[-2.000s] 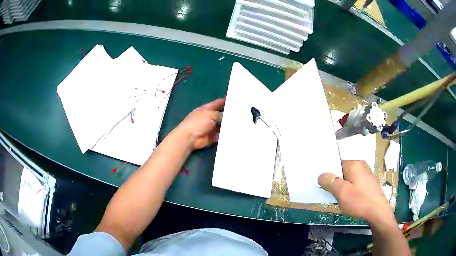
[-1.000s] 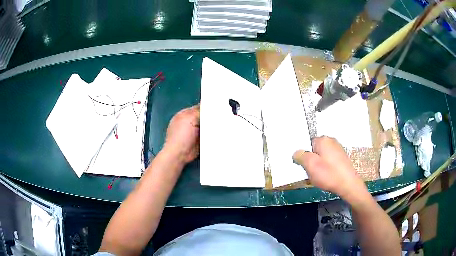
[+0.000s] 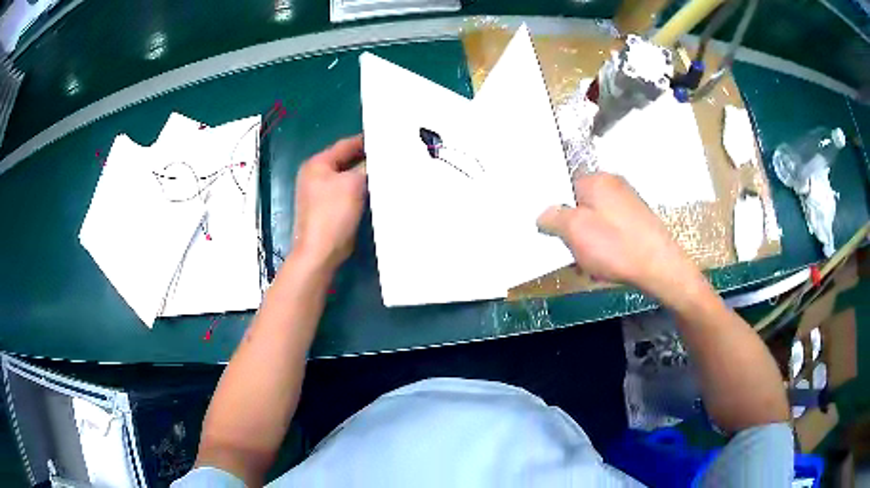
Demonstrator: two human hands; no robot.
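Note:
A white back cover (image 3: 420, 229) with a dark hole stands tilted over the bench in front of me. A plain white solar laminate (image 3: 525, 143) meets it on the right, with a V-shaped gap between their tops. Thin lead wires (image 3: 461, 160) run from the hole towards the laminate. My left hand (image 3: 331, 200) holds the cover's left edge, its fingertips partly hidden behind it. My right hand (image 3: 611, 229) grips the laminate's right edge, thumb on the white face and fingers behind. The far faces of both sheets are hidden.
White laminates (image 3: 143, 219) with red-ended wires lie at left. Glue-smeared cardboard (image 3: 701, 233) carries a white sheet (image 3: 668, 152) under the dispensing gun (image 3: 631, 81) at right. A bottle (image 3: 801, 157) with a white rag (image 3: 818, 210) is far right. A blue bin (image 3: 658, 457) is below.
The cover and laminate have come together; the gap between them now shows only at the top. My hands and the sheets sit higher in view, partly from head movement.

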